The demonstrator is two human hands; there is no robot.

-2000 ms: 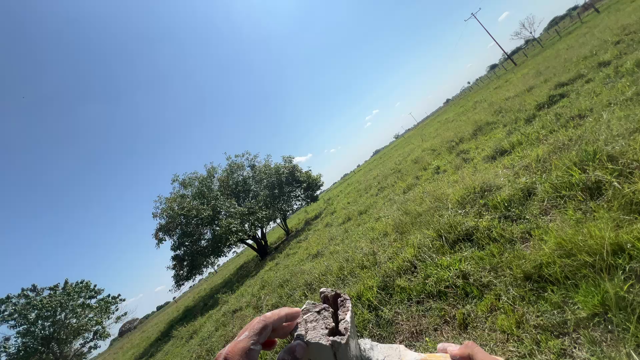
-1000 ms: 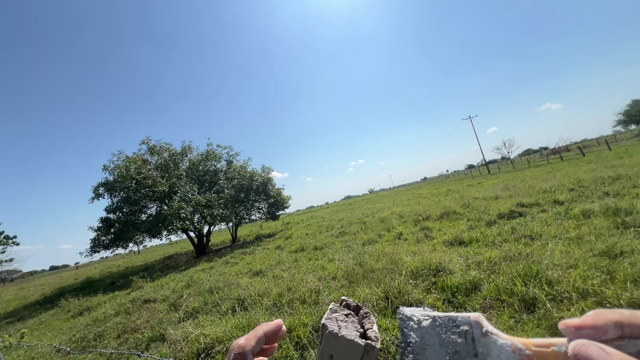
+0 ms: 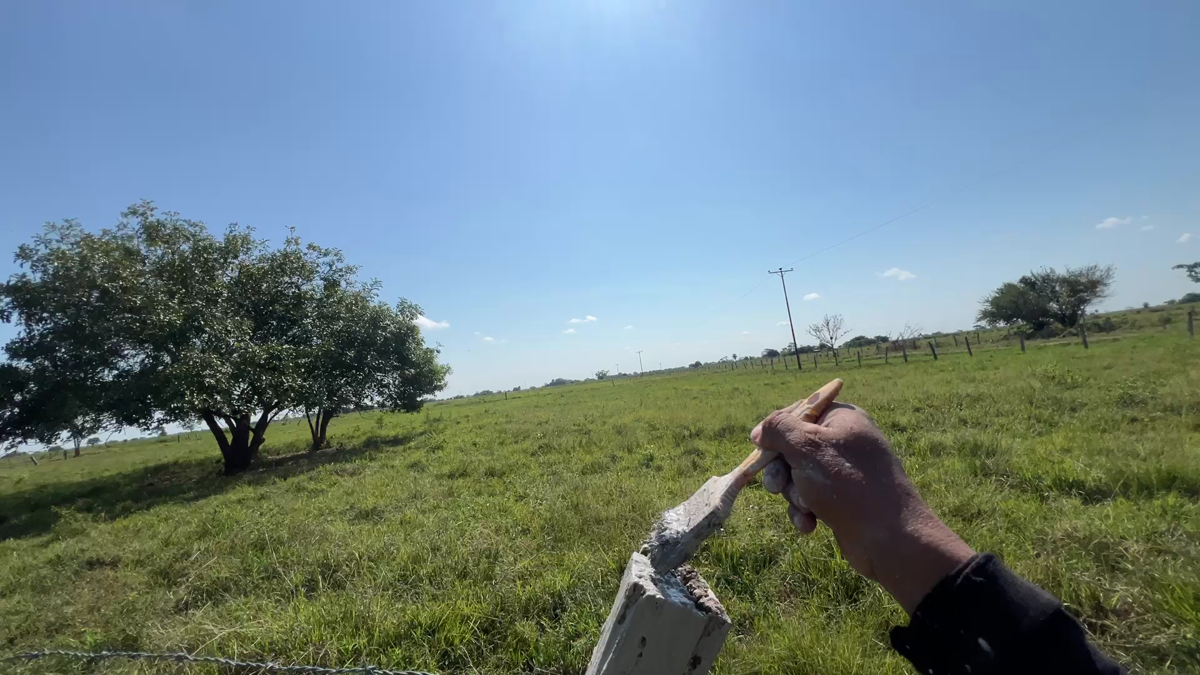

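My right hand [image 3: 834, 469], coming out of a dark sleeve, is closed around the wooden handle of a paintbrush [image 3: 698, 516]. White paint coats the brush head, and its bristles touch the top of a post [image 3: 656, 623] at the bottom centre. The visible side of the post is whitish; its top end is rough and broken, with wet-looking white paint on part of it. Pale smears mark my fingers. My left hand is out of the frame.
A strand of barbed wire [image 3: 225, 662] runs along the bottom left. Grass [image 3: 422, 534] spreads beyond the post. Farther off stand a leafy tree [image 3: 234, 347], a utility pole [image 3: 787, 314] and a line of fence posts [image 3: 933, 349].
My right hand has raised the brush, and its bristles now meet the post top. My left hand, beside the post earlier, has left the view. The view has levelled out.
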